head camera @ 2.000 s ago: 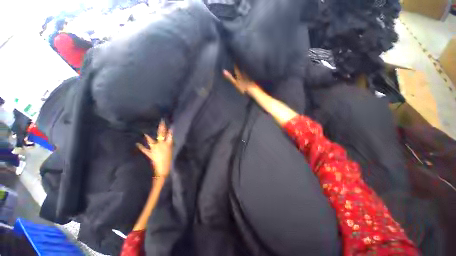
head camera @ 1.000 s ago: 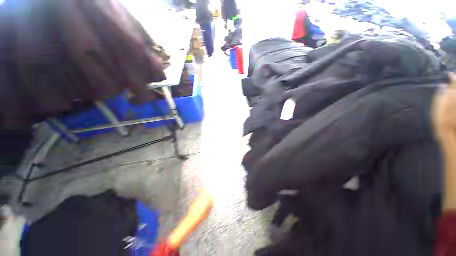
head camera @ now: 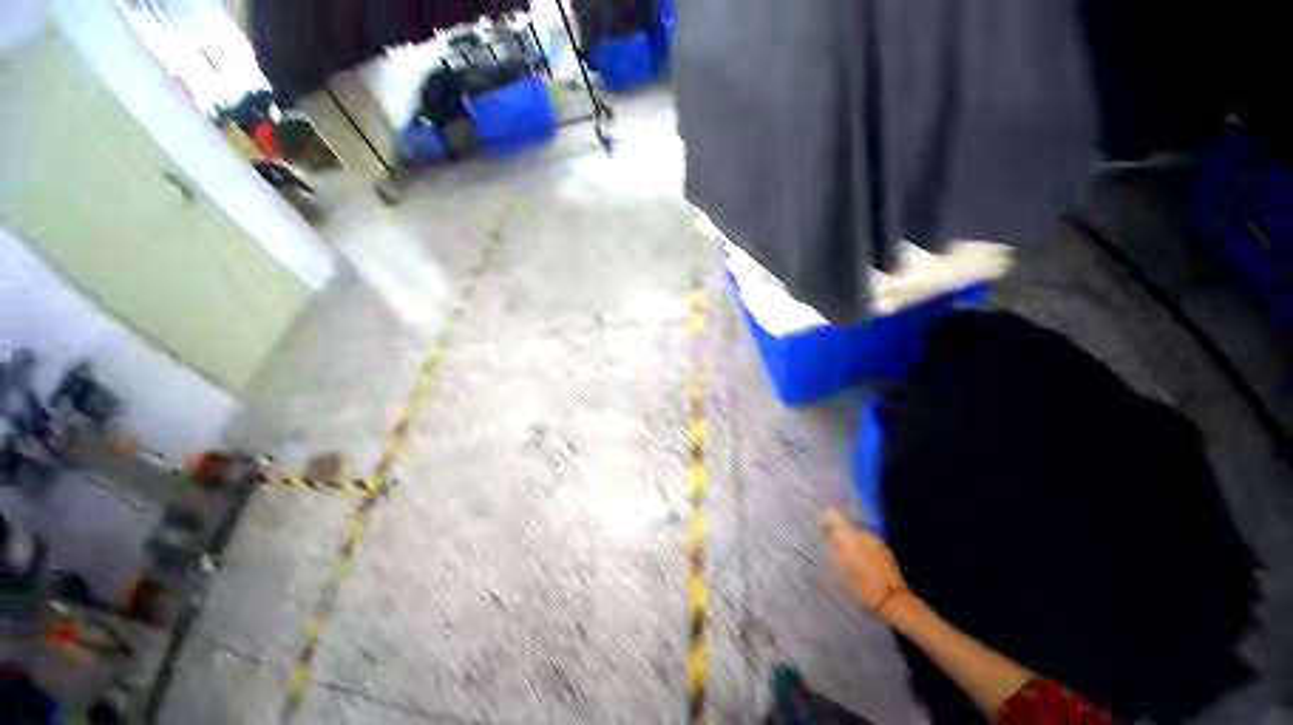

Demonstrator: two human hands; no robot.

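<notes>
One hand is in view at the lower right, with a bare wrist and red patterned sleeve. I take it as my right hand [head camera: 857,560]. It is small and blurred, beside the left edge of a large black cloth heap [head camera: 1064,524]. I cannot tell whether its fingers touch the heap or the blue bin edge [head camera: 865,460] there. My left hand is not in view.
Grey garments [head camera: 879,128] hang at the upper right over another blue bin [head camera: 837,361]. Yellow-black tape [head camera: 696,482] runs along the grey floor. A pale door [head camera: 142,213] stands left. Dark garments [head camera: 355,36] hang on a rack behind.
The view has swung from the dark garment pile to the floor aisle. The black heap now lies at the right. Only one hand remains in view.
</notes>
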